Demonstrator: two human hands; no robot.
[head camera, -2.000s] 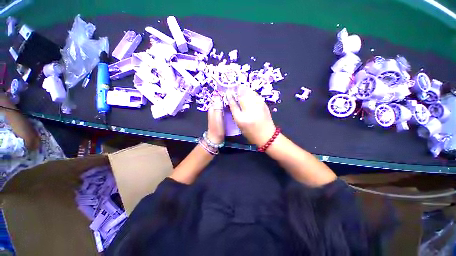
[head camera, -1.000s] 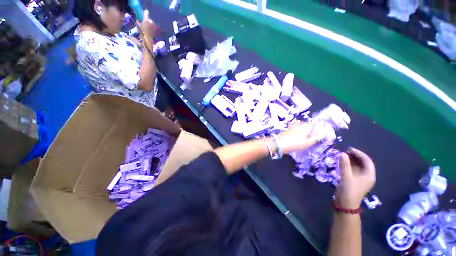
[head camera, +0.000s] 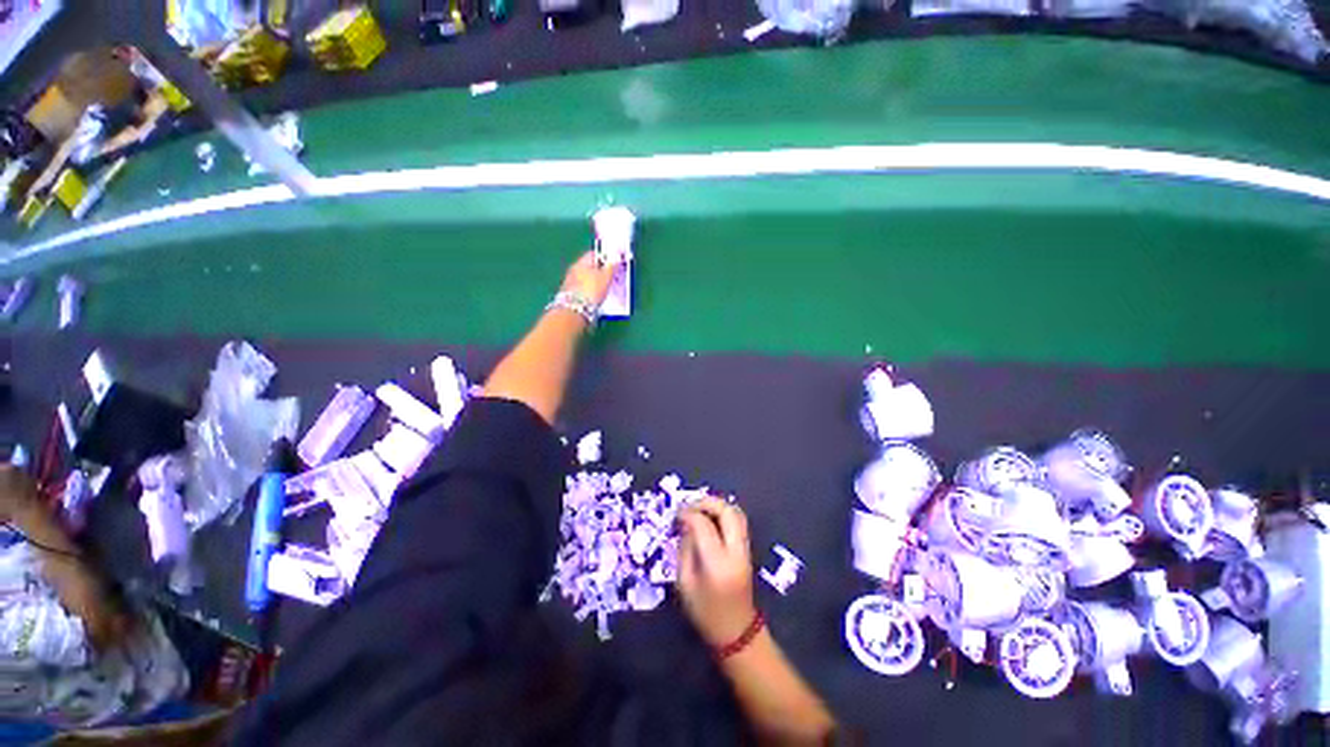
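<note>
My left hand (head camera: 588, 275) is stretched out over the green strip (head camera: 759, 277), its fingers on a pale assembled unit (head camera: 616, 245) with the round head pointing away from me. My right hand (head camera: 713, 562) is at the right edge of the heap of small plastic brackets (head camera: 613, 543), fingertips bent together; whether they pinch a piece cannot be told. One loose bracket (head camera: 783, 569) lies right of that hand. Pale handle shells (head camera: 339, 423) are piled at left, partly hidden by my left sleeve. Fan heads (head camera: 1006, 533), some with red wires, are heaped at right.
A blue cylindrical tool (head camera: 266, 540) and a crumpled clear bag (head camera: 234, 423) lie left of the shells. A black box (head camera: 134, 426) and another person's arm (head camera: 66, 562) are at far left. A white box (head camera: 1301, 584) stands at far right. A white line (head camera: 817, 158) crosses the green strip.
My left hand has moved from the parts heap out to the green strip with the unit. My right hand has stayed by the small brackets, its fingers closer together. The view has turned right.
</note>
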